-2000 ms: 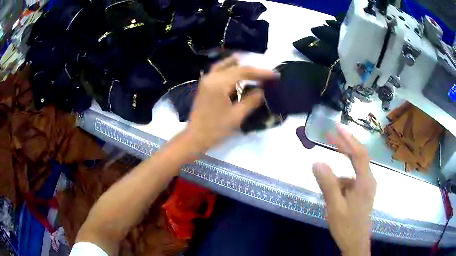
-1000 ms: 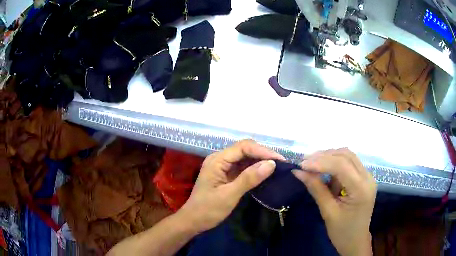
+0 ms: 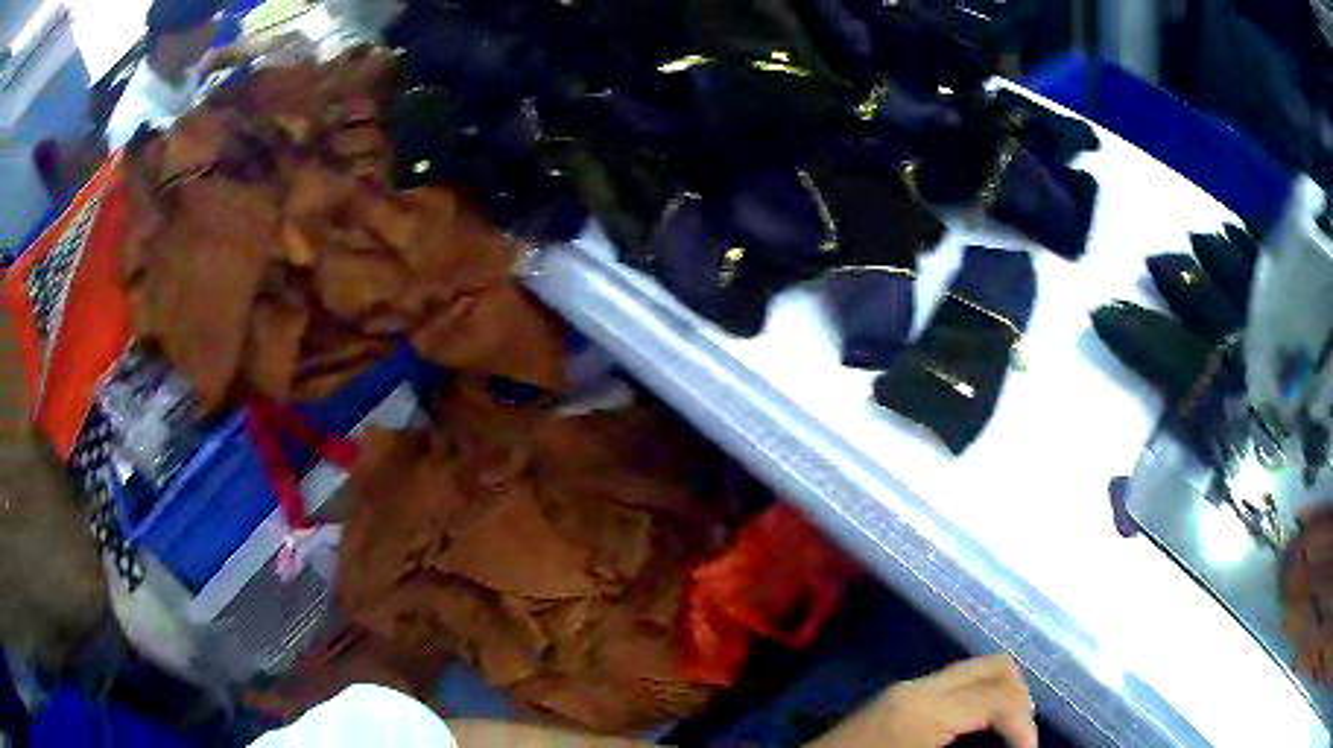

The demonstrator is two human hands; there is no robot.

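Observation:
My left hand (image 3: pixel 950 707) is at the bottom edge, partly cut off, below the table's front edge. Its fingers are bent; whether they hold the dark piece cannot be told. My right hand is out of the picture. A dark pouch piece (image 3: pixel 950 365) with a gold zip line and small gold lettering lies flat on the white table. A large pile of dark pieces with gold zips (image 3: pixel 760 227) covers the table's far left part. More dark pieces (image 3: pixel 1155 344) lie beside the sewing machine (image 3: pixel 1298 300), which is cut off at the right.
Brown cloth heaps (image 3: pixel 512 541) lie below the table edge, with a red-orange crumpled bag (image 3: pixel 760 592) beside them. A blue bin (image 3: pixel 219 504) is at the left. The ruler edge (image 3: pixel 877 533) runs diagonally. A person in white (image 3: pixel 151 95) is at the upper left.
The view has swung left, so the machine has moved to the right rim. My left hand has moved to the bottom edge; my right hand and the piece between both hands have left view.

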